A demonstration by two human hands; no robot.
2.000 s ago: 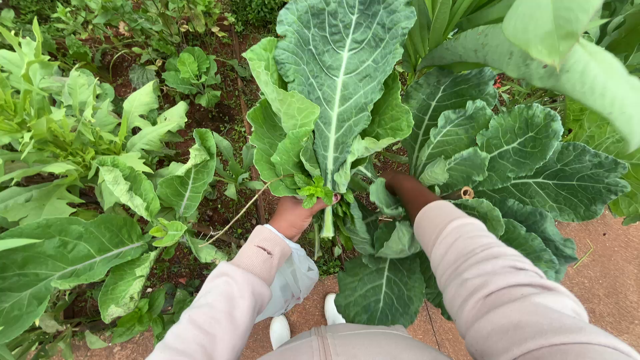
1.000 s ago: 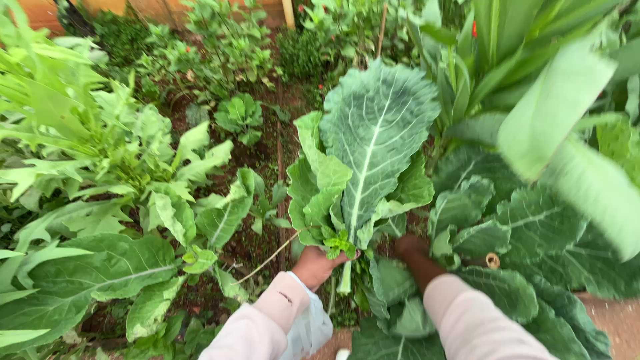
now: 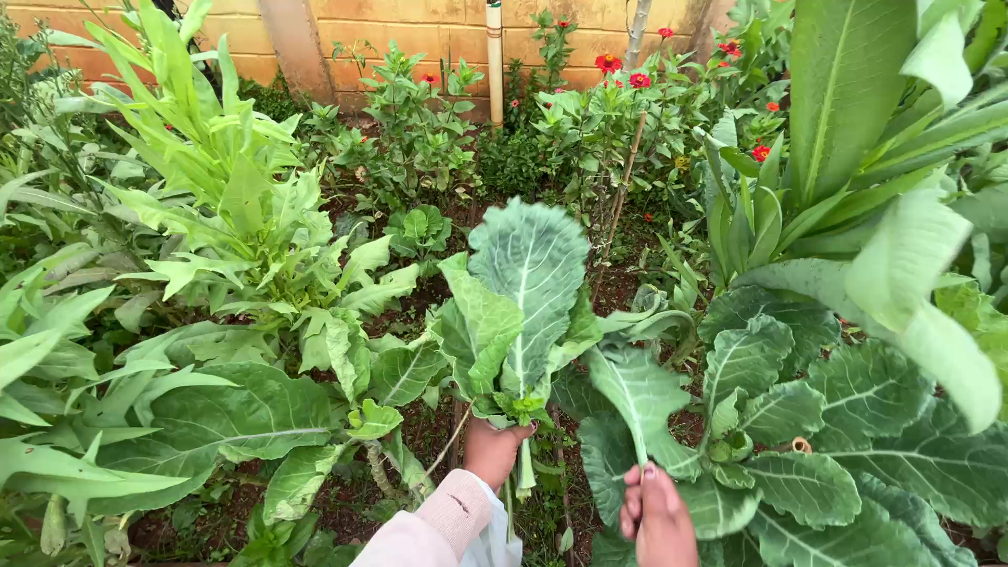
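Note:
My left hand point(image 3: 494, 455) is closed around the stems of a bunch of leafy greens point(image 3: 529, 291), whose leaves fan upward, with a pale cut stem showing below the fist. A translucent plastic bag point(image 3: 492, 531) hangs under the left wrist. To the right, my right hand point(image 3: 655, 504) pinches the stalk of a single collard-type leaf point(image 3: 636, 394) between thumb and fingers; that leaf stands just right of the bunch. Close to the right hand grows a broad-leaved collard-type plant point(image 3: 811, 465) with pale veins.
Tall lobed-leaf plants point(image 3: 244, 205) crowd the left side, above a large flat leaf point(image 3: 228, 421). Long upright leaves point(image 3: 843, 102) rise at the right. Red flowers point(image 3: 608, 63) and a pale pole point(image 3: 494, 63) stand before an orange block wall point(image 3: 394, 31). A thin stick point(image 3: 626, 185) leans behind the bunch.
My right hand, earlier down among the plant's leaves, has come into view with a single leaf in its fingers. The left hand still holds the bunch. The view has tilted up towards the wall.

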